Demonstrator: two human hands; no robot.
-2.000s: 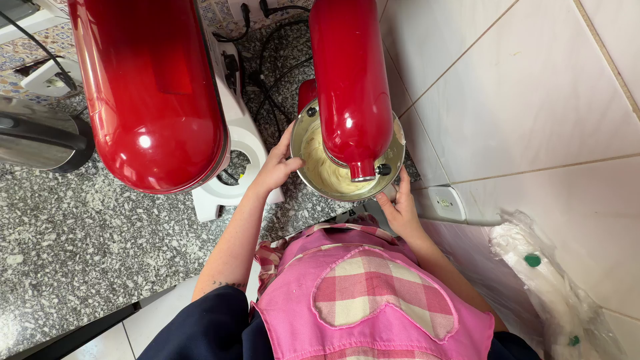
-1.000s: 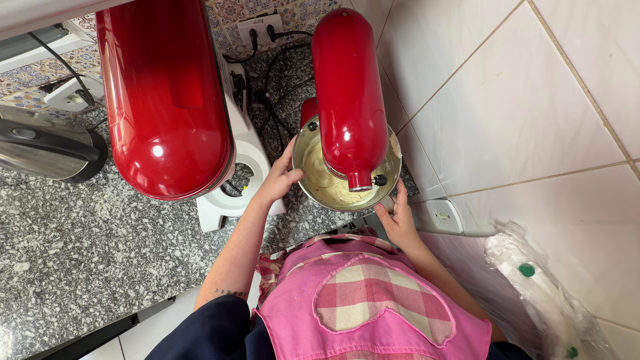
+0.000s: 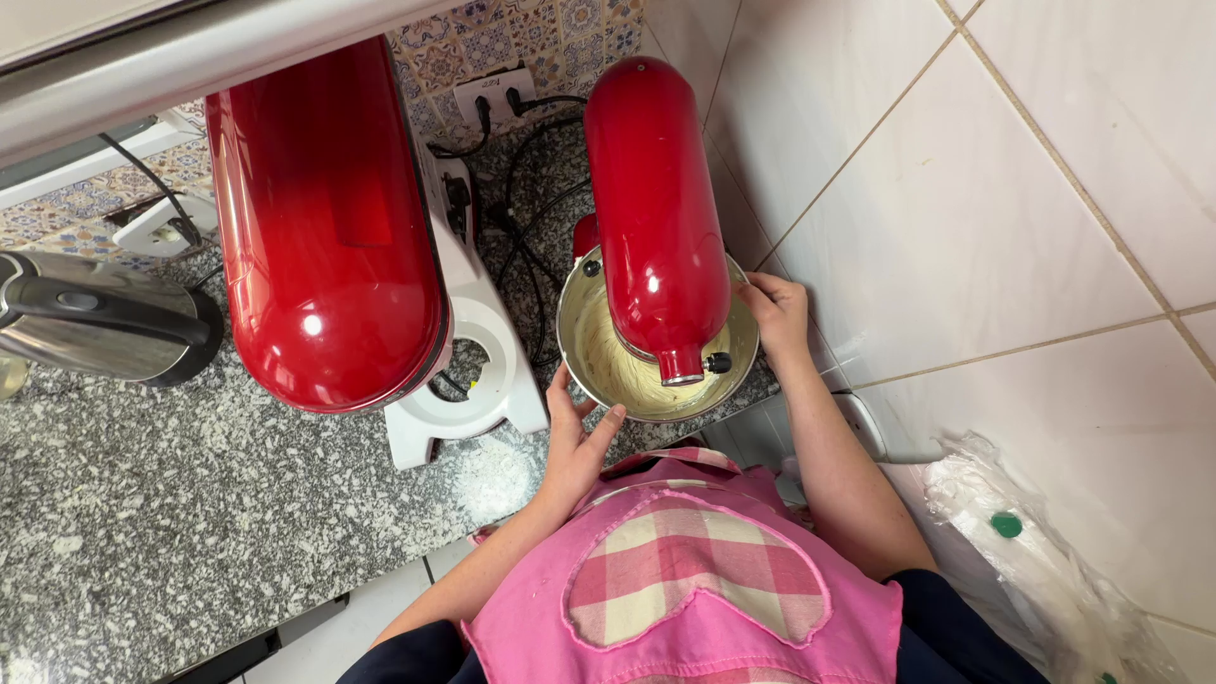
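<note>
A metal mixing bowl (image 3: 581,334) sits under the red head of a stand mixer (image 3: 655,199), close to the tiled wall. Pale, creamy batter (image 3: 608,356) with swirl marks fills its lower part; the mixer head hides the middle and the beater. My left hand (image 3: 578,442) is at the bowl's near left side, thumb by the rim and fingers partly hidden behind the wall. At the right side of the rim, my right hand (image 3: 777,309) rests its fingers on the bowl, their tips partly out of sight. A black knob (image 3: 717,363) sticks out from the mixer's front.
A larger red mixer (image 3: 328,237) with a white base (image 3: 465,413) stands left on the granite counter (image 3: 237,503). Farther left is a steel electric kettle (image 3: 114,323). Black cords run to a wall outlet (image 3: 494,95). Plastic bags (image 3: 1016,532) hang by the right wall.
My left hand has moved from the bowl's left side to its near left edge. My right hand has gone from the near right edge farther up the right side. The view has shifted.
</note>
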